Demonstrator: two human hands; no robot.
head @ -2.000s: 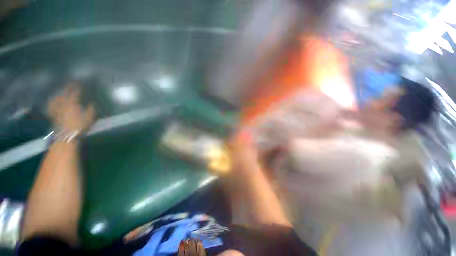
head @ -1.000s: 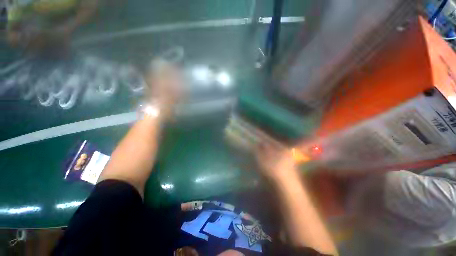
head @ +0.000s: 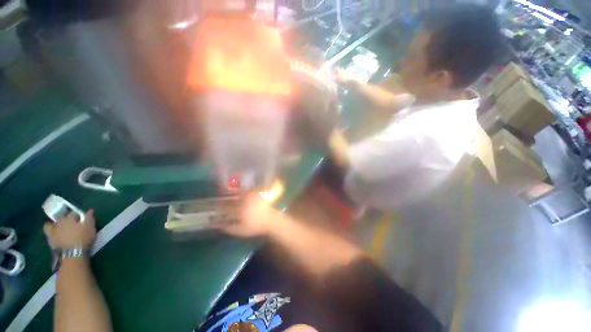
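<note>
My left hand [head: 70, 232] is at the left, with a metal band at the wrist, and holds a white looped part [head: 59, 207] by its near side. My right hand [head: 251, 217] is blurred and lies at the right end of the long cream fixture [head: 188, 217], beside a bright yellow block [head: 272, 191]. Its fingers are too blurred to tell whether they grip anything. Another white looped part [head: 96, 178] lies on the green worktop by the machine's dark green base [head: 162, 176]. More white looped parts [head: 11, 261] lie at the left edge.
The orange machine [head: 240, 58] stands behind the fixture, with a red lamp [head: 234, 182] lit low on its pale panel. A blurred grey column [head: 123, 84] is left of it. A person in a white top [head: 415, 155] is at the right, with cardboard boxes [head: 521, 104] beyond.
The view has swung right, bringing the person and boxes into sight. My left hand, blurred a second ago, now shows a white looped part in it. My right hand remains at the fixture's right end.
</note>
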